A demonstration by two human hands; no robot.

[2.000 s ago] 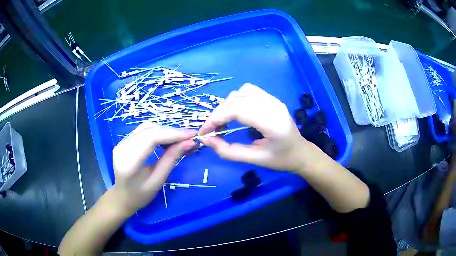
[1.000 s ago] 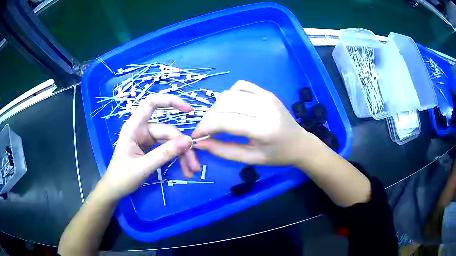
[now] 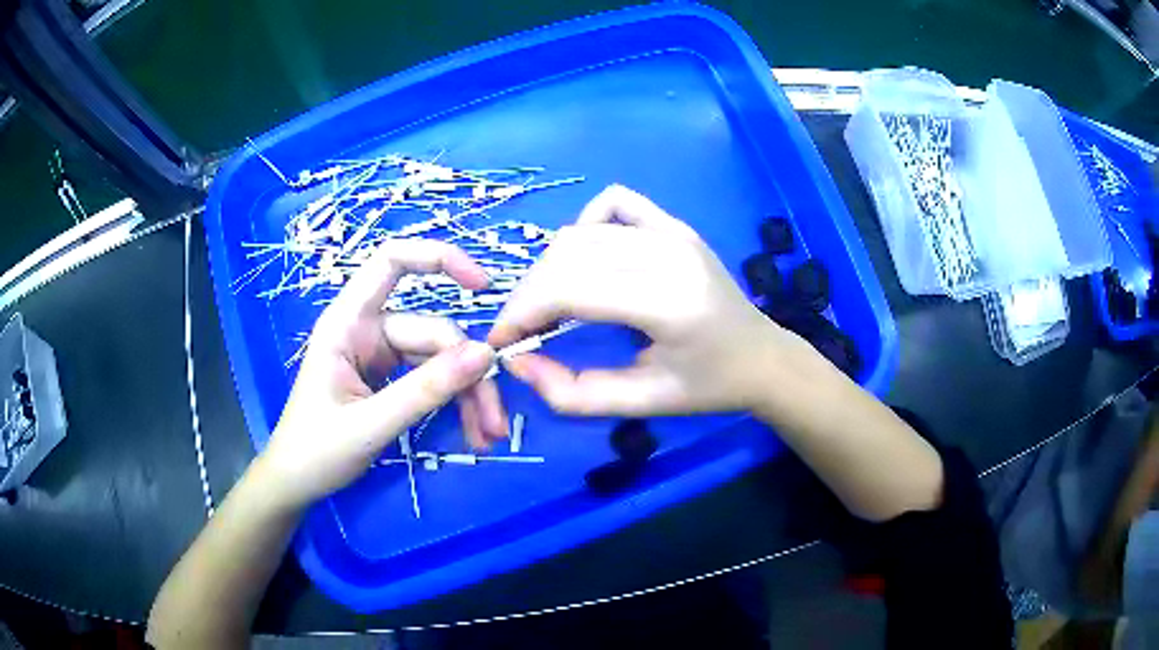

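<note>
My left hand (image 3: 381, 375) is over the blue tray (image 3: 610, 540), its thumb and a finger pinching the end of a thin white wire lead (image 3: 536, 343). My right hand (image 3: 636, 311) grips the same lead from the other side, fingertips close to the left ones. The lead slants up to the right. What lies between the fingertips is too small to tell. A tangled pile of wire leads (image 3: 369, 222) lies in the tray's left part. Black housings (image 3: 808, 286) lie at its right side and more (image 3: 622, 460) near its lower rim. A short white sleeve (image 3: 517, 433) lies below my hands.
A clear plastic box (image 3: 934, 216) with an open lid holds thin white pieces, right of the tray. A small clear box (image 3: 1027, 318) is below it. A second blue tray (image 3: 1106, 178) is at far right, a grey bin (image 3: 45, 406) at far left. A dark post (image 3: 102, 102) stands upper left.
The black housing near my left fingertips two seconds ago no longer shows there. My left fingers have spread and curled. Since one second ago, more of the lead shows between my right fingers.
</note>
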